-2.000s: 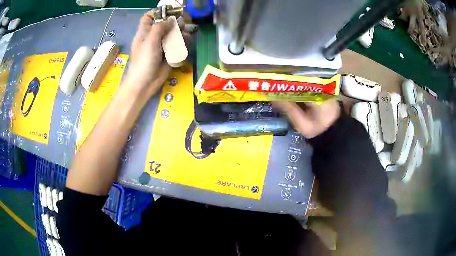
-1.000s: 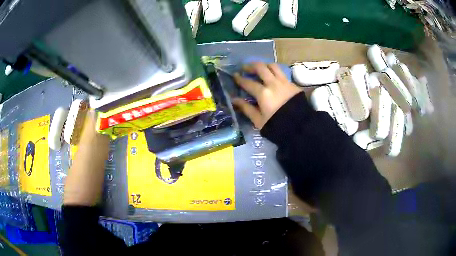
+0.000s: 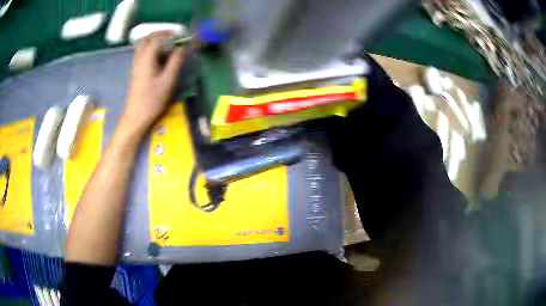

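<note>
The press head (image 3: 305, 42) stands at the upper middle, blurred, with its red and yellow warning label (image 3: 287, 109). Below it is the black fixture with a shiny metal front bar (image 3: 254, 167). My left hand (image 3: 152, 77) is at the upper left by the brass fitting (image 3: 182, 40) and blue collar (image 3: 212, 31). A white housing (image 3: 158, 30) lies just beyond its fingertips; whether the hand grips anything is unclear. My right arm reaches behind the press head, and the right hand is hidden there.
Two white housings (image 3: 49, 136) lie on the printed packaging sheet (image 3: 179, 206) at left. Several more lie on the green surface at upper left. A pile of housings (image 3: 458, 119) lies on brown cardboard at right. A blue crate (image 3: 136, 285) is at lower left.
The view has swung, so the press appears further right. My left hand, hidden behind the press head before, now shows by the fitting. My right hand has gone from the fixture's right side to behind the press.
</note>
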